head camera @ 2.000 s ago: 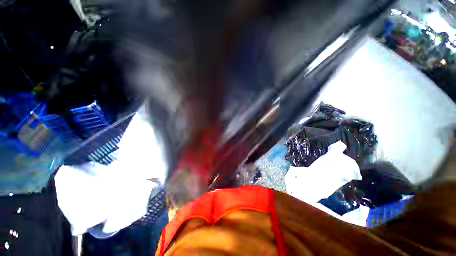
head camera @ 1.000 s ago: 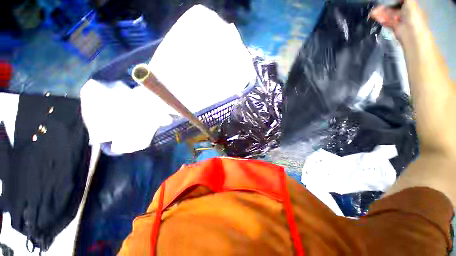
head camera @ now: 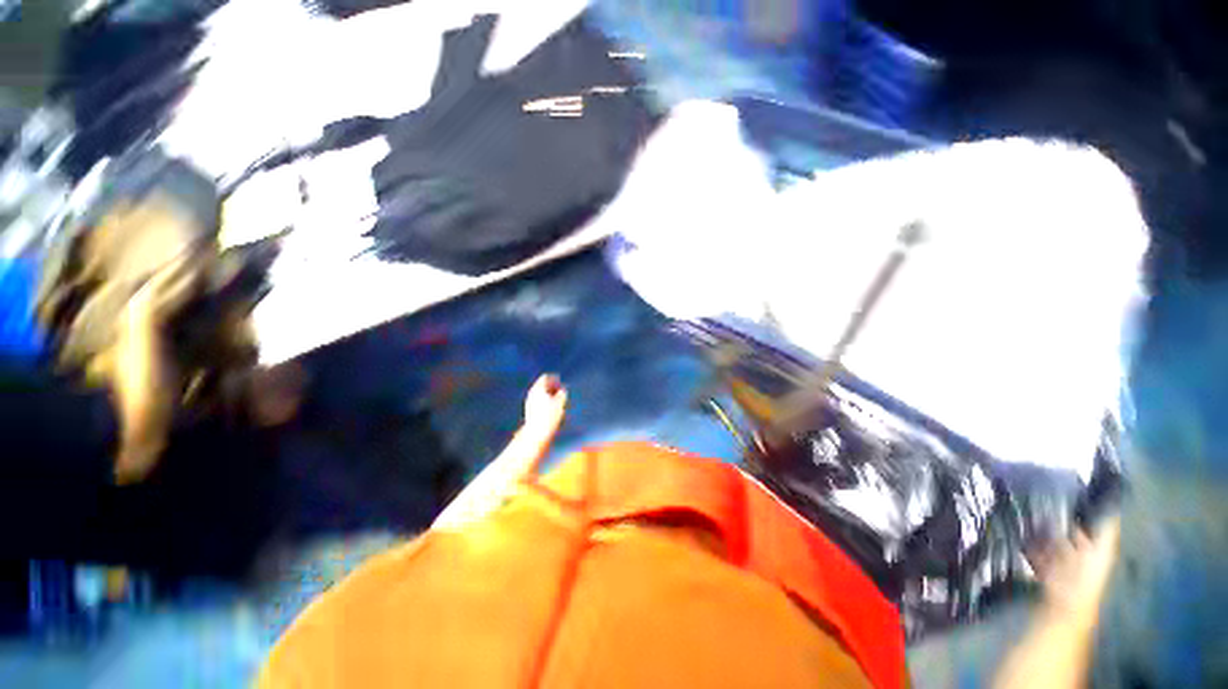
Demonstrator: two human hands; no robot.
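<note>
The view is badly motion-blurred. My right hand (head camera: pixel 1077 563) is low at the right, beside the white bag stack; its fingers look spread and I see nothing in them. A pale limb with a red tip, apparently my left hand (head camera: pixel 536 417), extends forward just left of my apron; its fingers cannot be made out. The white poly bags (head camera: pixel 1010 256) lie in front at right. A tan pole (head camera: pixel 873 312) rises in front of them. Glossy dark bagged garments (head camera: pixel 882 505) lie between the bags and my body.
At upper left, a white-covered table (head camera: pixel 370 303) holds a dark garment (head camera: pixel 492 168) with light buttons. Another person's forearm (head camera: pixel 142 390) and brown cloth (head camera: pixel 128 269) are at far left. Blurred blue crates (head camera: pixel 862 67) are at the top.
The view has swung left, so the bags and pole now appear further right. My right hand is lower and no longer at the large bagged garment. The pale limb has appeared near my apron.
</note>
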